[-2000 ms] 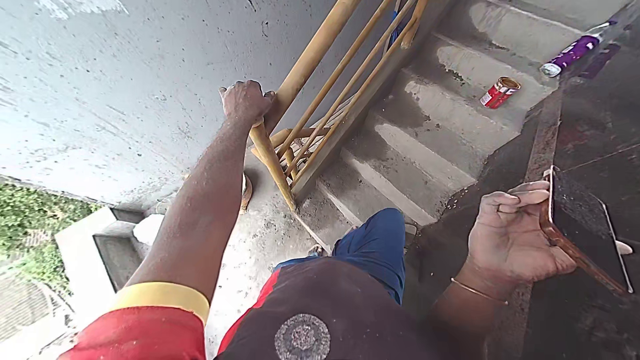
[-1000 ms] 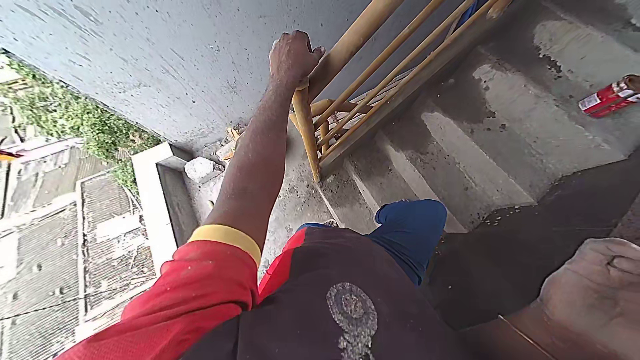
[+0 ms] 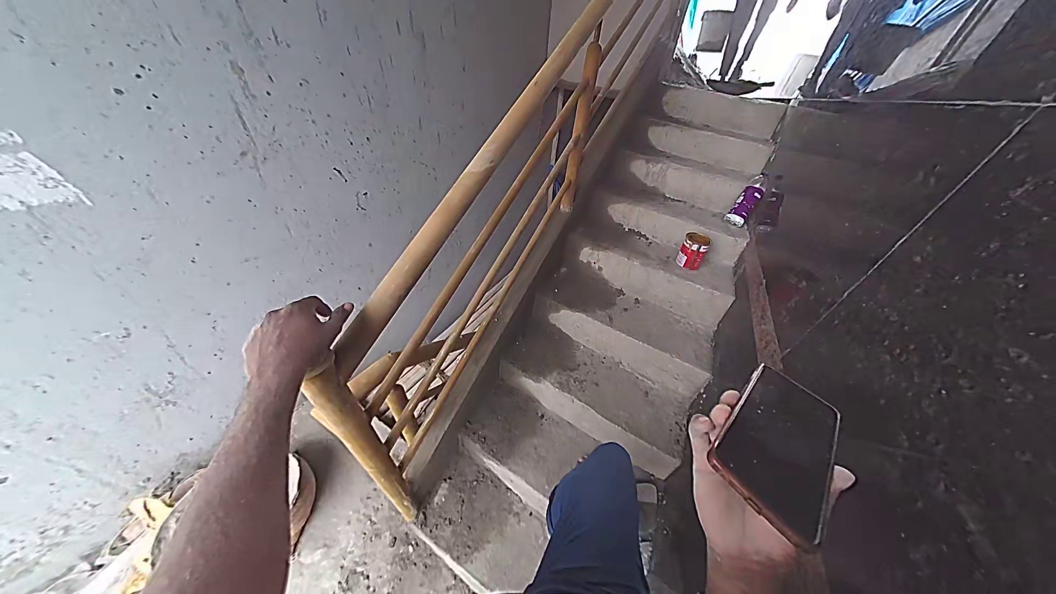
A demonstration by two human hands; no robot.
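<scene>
My left hand [image 3: 293, 338] is closed over the lower end of the yellow stair handrail [image 3: 462, 194], at the top of its post. On the right, my right hand [image 3: 738, 503] holds a smartphone [image 3: 780, 454] with a dark screen and a brown case, its fingertips and thumb showing at the edges. Between the hands my bent knee in blue trousers is over the lower concrete steps [image 3: 627, 338].
A red tin can [image 3: 693, 251] stands on a middle step, with a purple-labelled bottle [image 3: 746, 202] above it. A dark wall [image 3: 924, 272] borders the stairs at right, a grey wall [image 3: 206, 165] at left. People's legs [image 3: 747, 37] show at the top.
The view has swung strongly up the stairs, bringing the upper steps into sight. The phone, out of view one second ago, shows again in my right hand. My left hand remains on the handrail.
</scene>
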